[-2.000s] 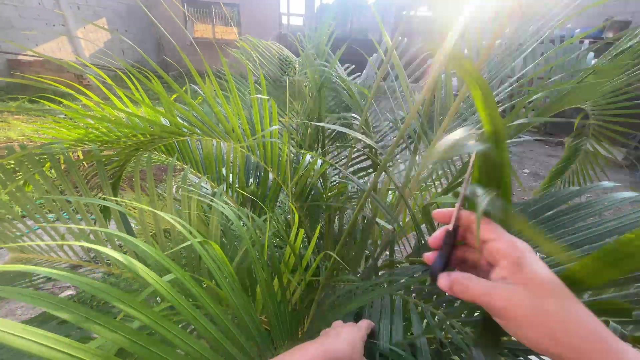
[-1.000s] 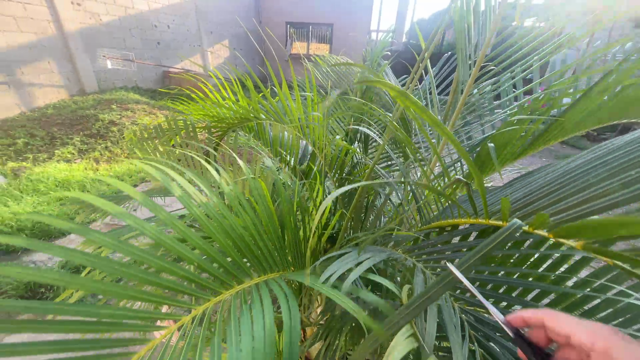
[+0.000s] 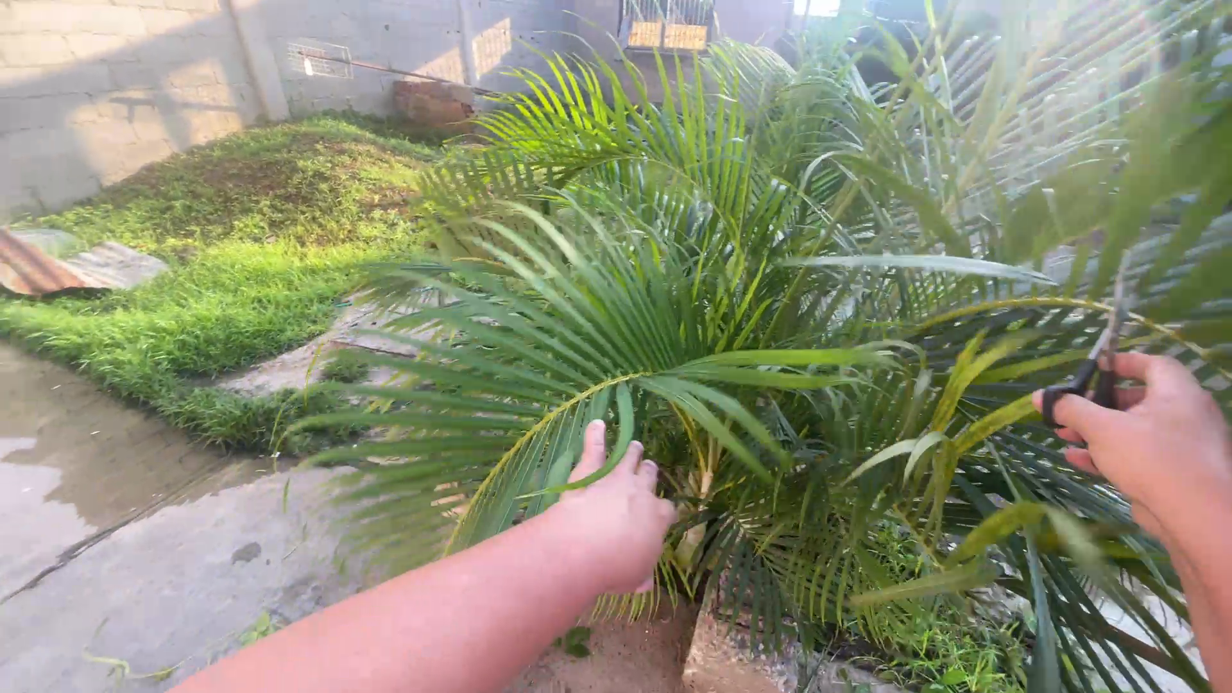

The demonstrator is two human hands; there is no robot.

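A large palm plant [image 3: 712, 279] with long green fronds fills the middle and right. My left hand [image 3: 621, 505] reaches in from the bottom, its thumb and fingers at the leaflets of a low palm frond [image 3: 539, 423]; whether it grips a leaflet cannot be told. At the right, my right hand [image 3: 1145, 433] holds a pair of scissors [image 3: 1097, 361] by the dark handles, blades pointing up, beside a yellowish frond stem. Some yellow-green leaflets [image 3: 962, 423] hang between the two hands.
Wet concrete paving [image 3: 173, 568] lies at the left, bordered by grass [image 3: 241, 308]. Rusty corrugated metal sheets [image 3: 58, 265] rest at the far left. Behind stand a block wall [image 3: 125, 87] and a barred window [image 3: 666, 24]. A concrete block edge [image 3: 722, 645] shows below the palm.
My left hand, out of view one second ago, has come in at the low frond. My right hand still holds the scissors, now pointing up. The view has shifted.
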